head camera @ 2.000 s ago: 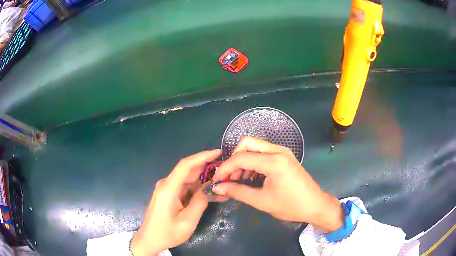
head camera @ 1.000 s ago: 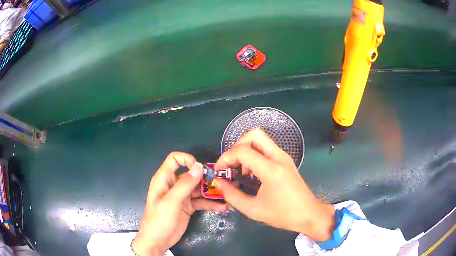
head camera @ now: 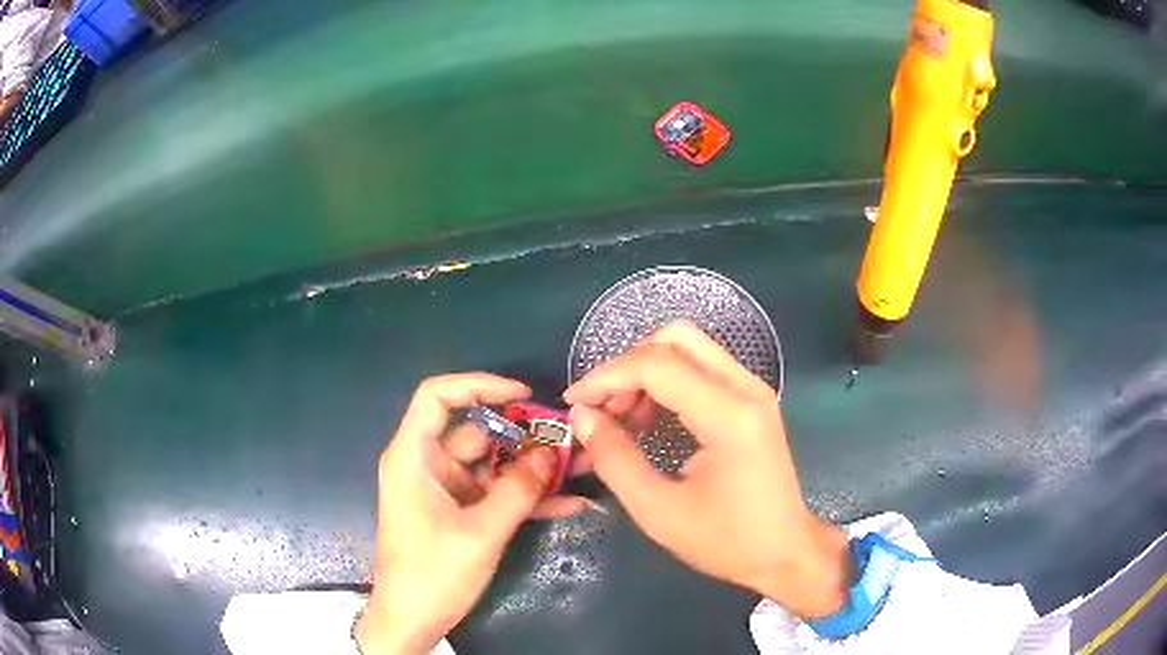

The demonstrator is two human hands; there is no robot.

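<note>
My left hand (head camera: 448,493) holds a red housing (head camera: 558,471) in front of me. Its open side shows a dark, bluish part (head camera: 497,425) standing up at the left and a small silver piece (head camera: 549,433) near the right edge. My right hand (head camera: 698,454) has its thumb and forefinger together at the housing's right edge. Whether they pinch a small part there is hidden by the fingertips. The round grey perforated screw tray (head camera: 674,297) lies behind and partly under my right hand.
A yellow electric screwdriver (head camera: 919,179) hangs upright at the right, its bit above the dark green surface (head camera: 256,422). Another red unit (head camera: 692,133) lies on the lighter green strip beyond. A blue bin (head camera: 113,31) is at the top left, a metal bracket (head camera: 58,320) at the left.
The red unit on the green strip has moved right. The held housing has turned and tilted, and its dark part now stands up at the left. My right fingertips have moved up to its right edge.
</note>
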